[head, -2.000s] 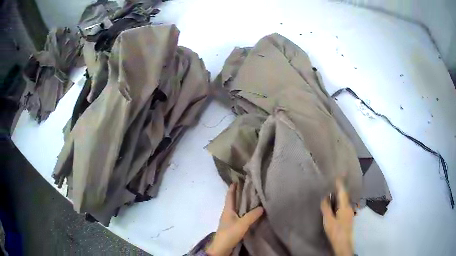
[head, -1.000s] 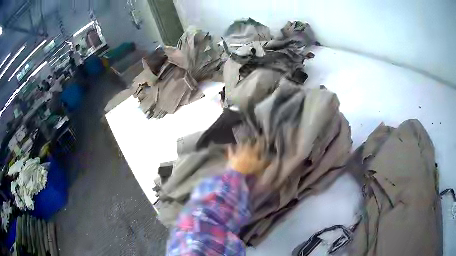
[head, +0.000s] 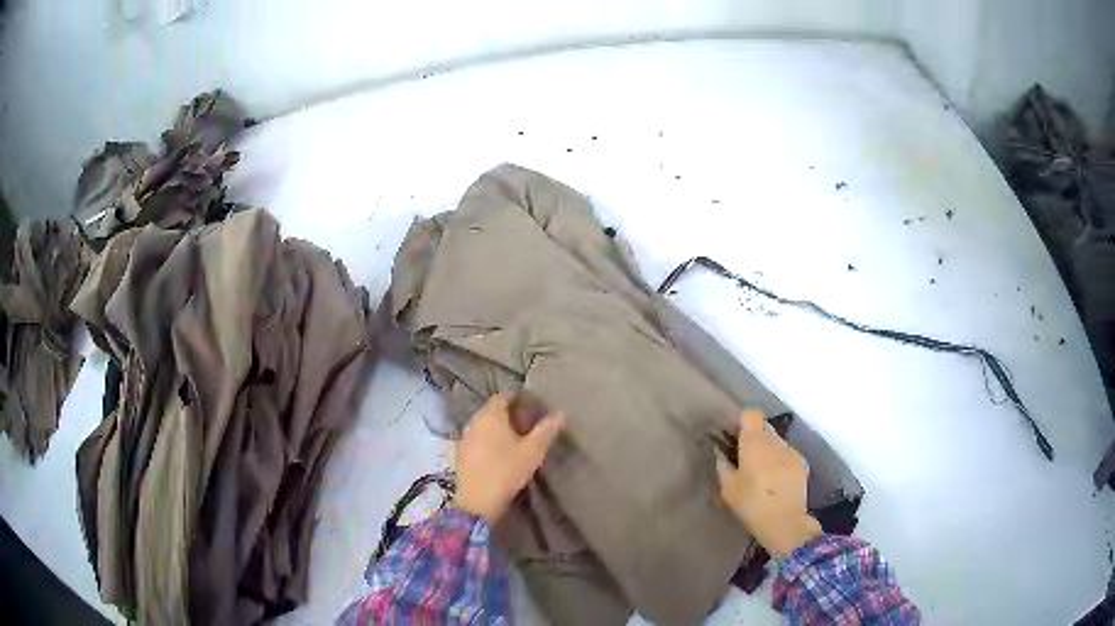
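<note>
A taupe garment body (head: 587, 367) lies spread on the white table, on top of other layers whose dark corners show at its right side. My left hand (head: 495, 459) is at its left edge, thumb and fingers around a fold of the cloth. My right hand (head: 764, 477) is at its right edge with curled fingers; a small dark thing shows at the fingertips, and I cannot tell whether it is a tool or shadow. The palm is hidden.
A long gathered bundle (head: 220, 404) lies at left, with smaller bundles (head: 159, 184) behind it. A dark cord (head: 856, 324) lies at right on the specked table (head: 734, 147). A black loop (head: 416, 501) is beside my left sleeve. Darker bundles (head: 1064, 184) are at far right.
The view has swung back from the left bundle to the garment. My left hand has left that bundle and is on the garment. My right hand is in view again.
</note>
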